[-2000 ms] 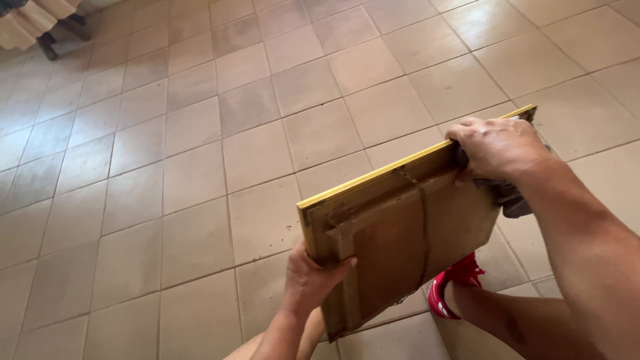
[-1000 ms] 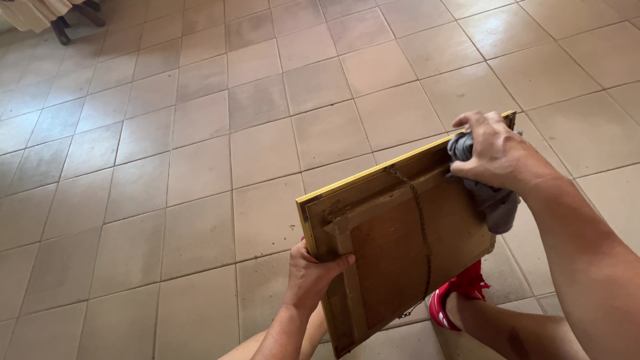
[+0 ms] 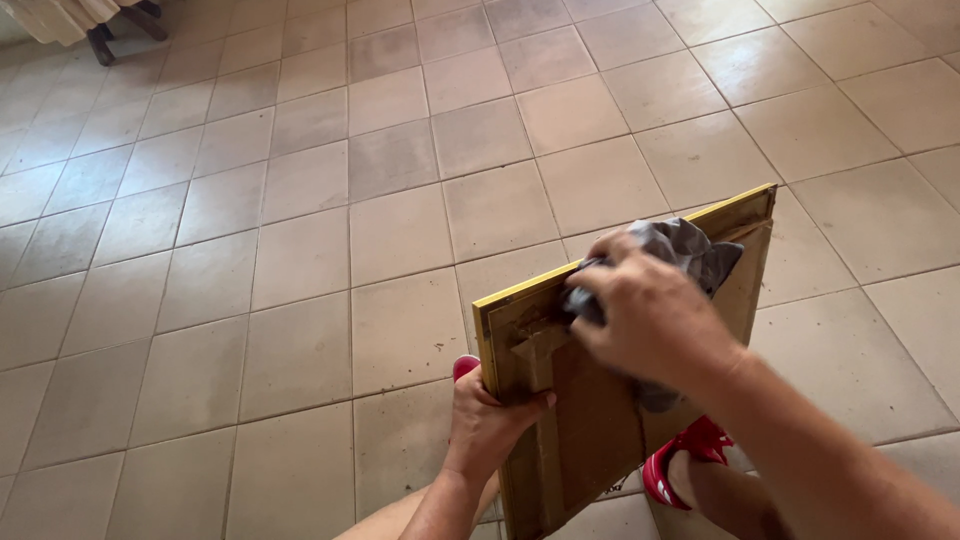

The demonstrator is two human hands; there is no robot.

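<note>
A picture frame with a thin yellow edge (image 3: 529, 283) is held tilted, its brown, taped back facing me. My left hand (image 3: 491, 420) grips its left side, with the thumb on the back. A crumpled grey cloth (image 3: 686, 251) is bunched in my right hand (image 3: 649, 307), which presses it on the back near the top edge, left of the middle. The cloth covers part of the frame's back, and more of it hangs below the hand. The frame's front is hidden from view.
Beige floor tiles (image 3: 300, 345) bear small dark specks. A red shoe (image 3: 660, 472) is on my foot at the lower right, and part of another red shoe (image 3: 466, 366) shows left of the frame. Dark furniture legs (image 3: 101, 45) stand under pale fabric (image 3: 56, 15) at the top left.
My right hand has moved left along the frame's top edge with the grey cloth, from near the right corner one second ago. My left hand still holds the left side.
</note>
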